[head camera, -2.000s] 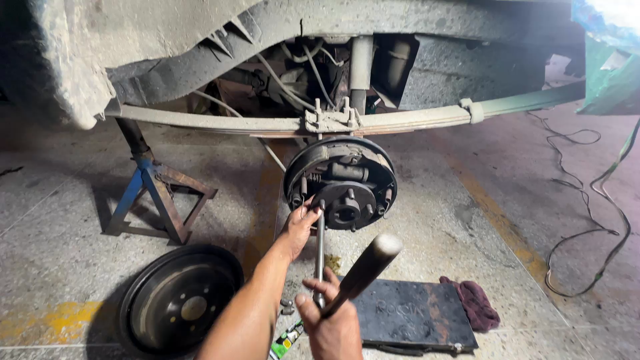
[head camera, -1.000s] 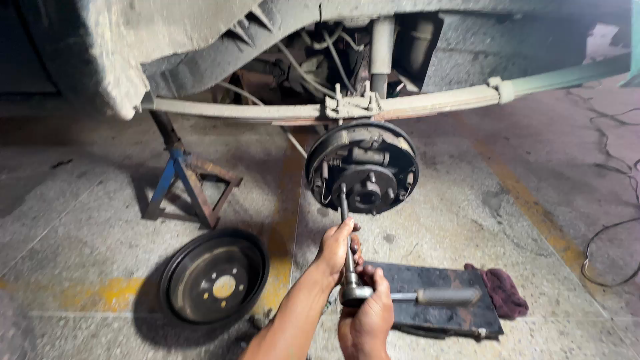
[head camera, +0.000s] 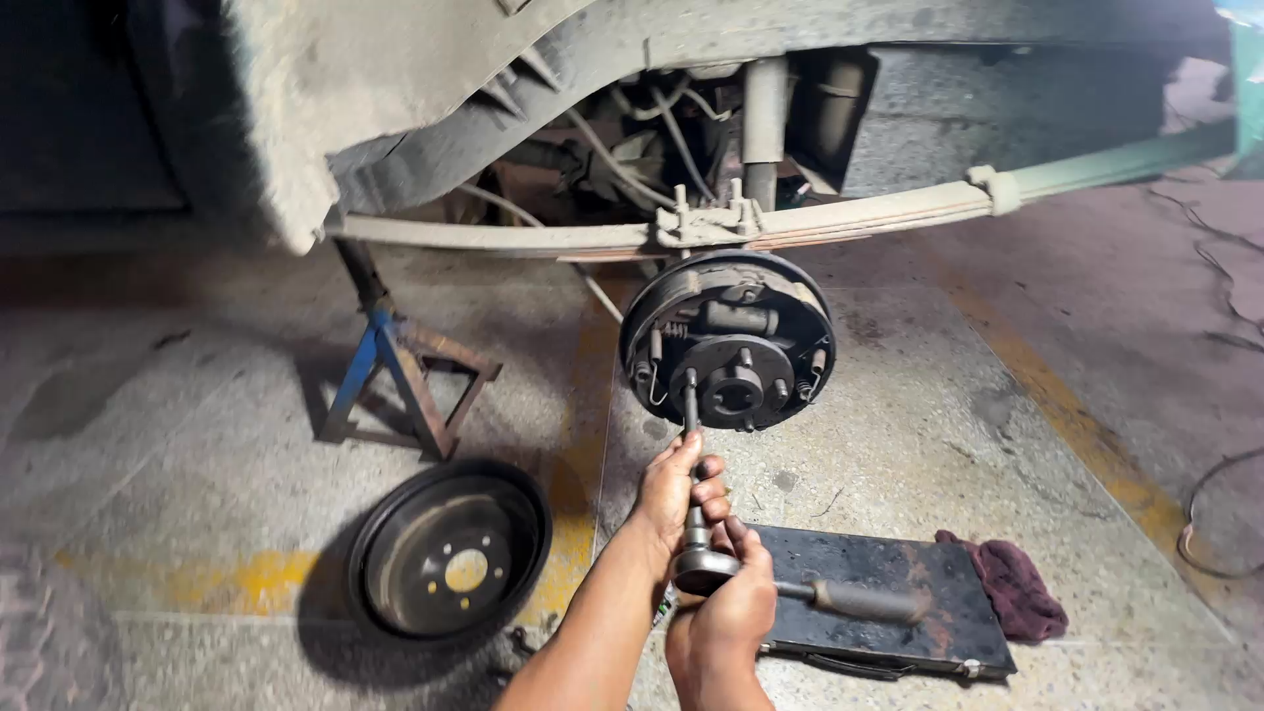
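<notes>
My left hand (head camera: 683, 489) is closed around the extension bar (head camera: 692, 410) of a ratchet wrench. The bar's far end reaches the left side of the wheel hub flange (head camera: 736, 383), inside the exposed drum brake assembly (head camera: 729, 341) with its shoes and springs. Close to the camera, my right hand (head camera: 729, 602) grips the ratchet's head (head camera: 705, 570). The ratchet handle (head camera: 869, 600) points right, over a black metal tool case (head camera: 889, 632). What exactly the bar's tip sits on is too small to tell.
A removed brake drum (head camera: 449, 558) lies on the floor at lower left. Behind it a blue, rusty jack stand (head camera: 395, 375) stands under the vehicle. The leaf spring (head camera: 839, 220) crosses above the brake. A dark red cloth (head camera: 1017, 590) touches the case; cables (head camera: 1229, 281) lie at right.
Two seconds ago the ratchet handle pointed up toward the camera; now it points right. My right hand has moved from the handle to the ratchet head. My left hand has moved back along the bar.
</notes>
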